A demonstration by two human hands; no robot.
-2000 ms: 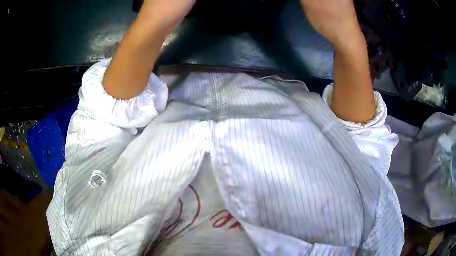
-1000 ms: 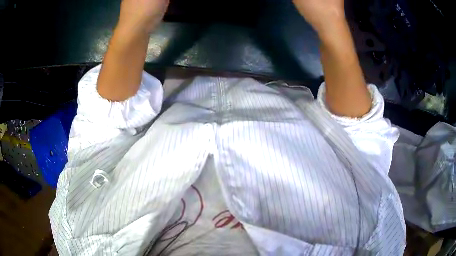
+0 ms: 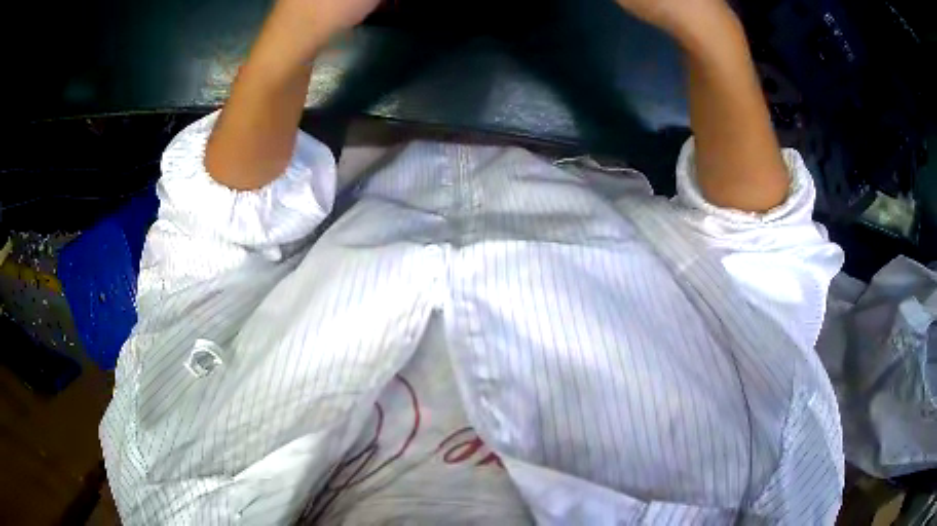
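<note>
My left hand (image 3: pixel 327 10) is at the top edge, cut off by the frame; only the wrist and part of the hand show. My right hand (image 3: pixel 673 10) is also cut off at the top edge, right of centre. The fingers of both hands are out of view, and whatever they hold or touch is hidden. Both hands are over the dark green bench (image 3: pixel 483 87). No worked part can be made out between them.
Dark, jumbled pieces (image 3: pixel 822 92) lie on the bench at right, too dim to name. A small pale item (image 3: pixel 890 214) is at the far right edge. A blue bin (image 3: pixel 98 283) is below left. Another person's pale sleeve or garment (image 3: pixel 884 360) shows at lower right.
Compared with one second ago, both forearms have shifted to the right and slightly up, so less of the hands shows. A dark shape at top centre between the hands no longer shows clearly.
</note>
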